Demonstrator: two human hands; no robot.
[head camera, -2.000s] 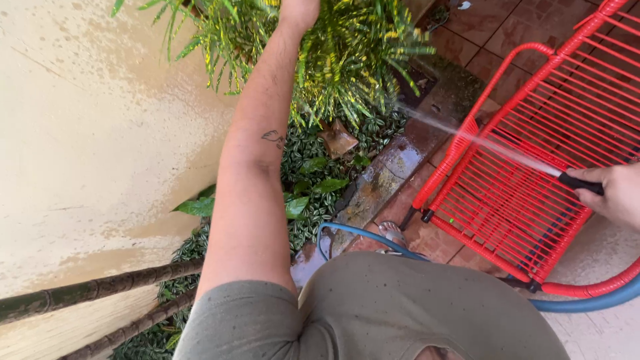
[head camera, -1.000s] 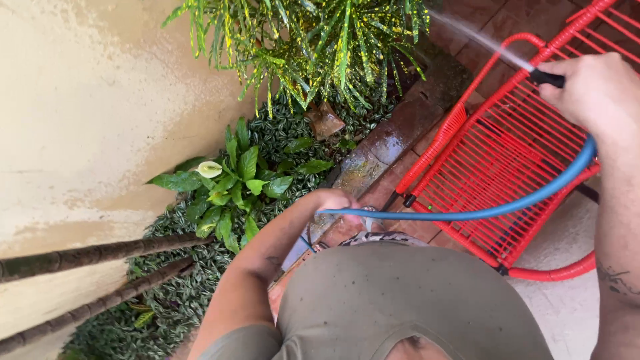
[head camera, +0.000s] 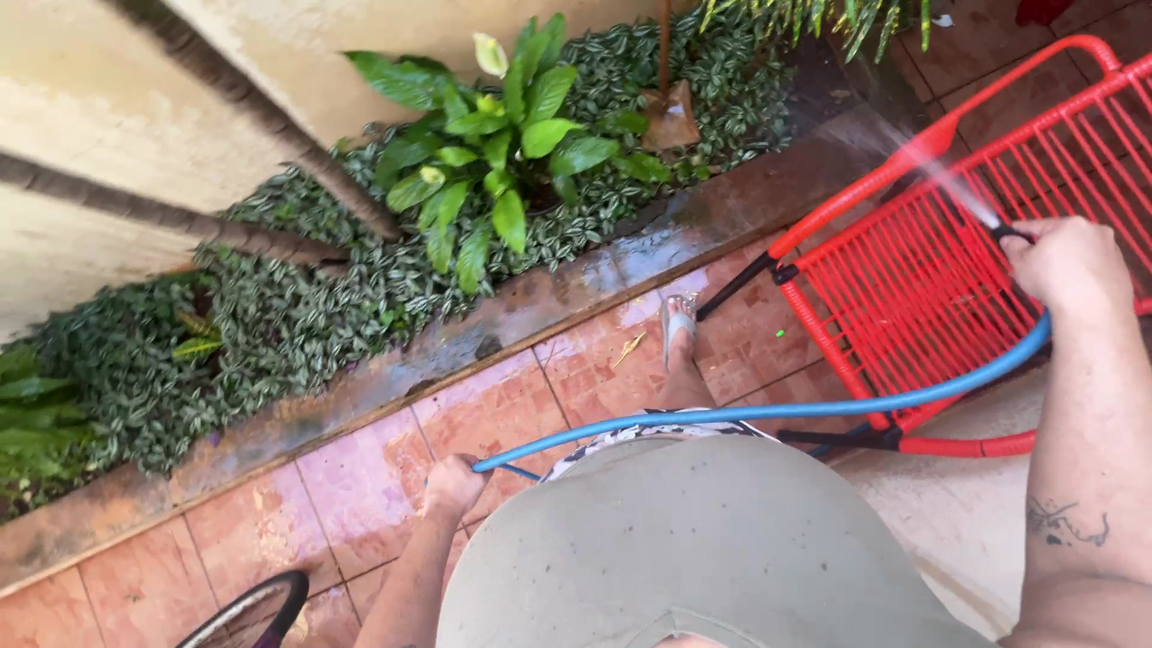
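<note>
My right hand (head camera: 1071, 256) grips the black nozzle (head camera: 1010, 232) of a blue garden hose (head camera: 774, 411), above a red corded chair (head camera: 936, 288). Water (head camera: 949, 184) sprays from the nozzle toward the upper left, over the chair's arm and the bed's edge. My left hand (head camera: 453, 486) is closed around the hose lower left of my torso, and the hose runs between both hands across my front.
A planted bed with a peace lily (head camera: 504, 135) and ground cover lies along the wall, behind a wet curb (head camera: 558, 297). Two thin trunks (head camera: 270, 126) lean there. My sandaled foot (head camera: 678, 328) stands on the tiles (head camera: 504, 400) beside the chair leg. Part of a wheel (head camera: 261, 603) shows lower left.
My left hand, up at the yellow-green bush two seconds ago, came down and took hold of the hose by one second ago. The view has since shifted, showing more of the bed and tiles.
</note>
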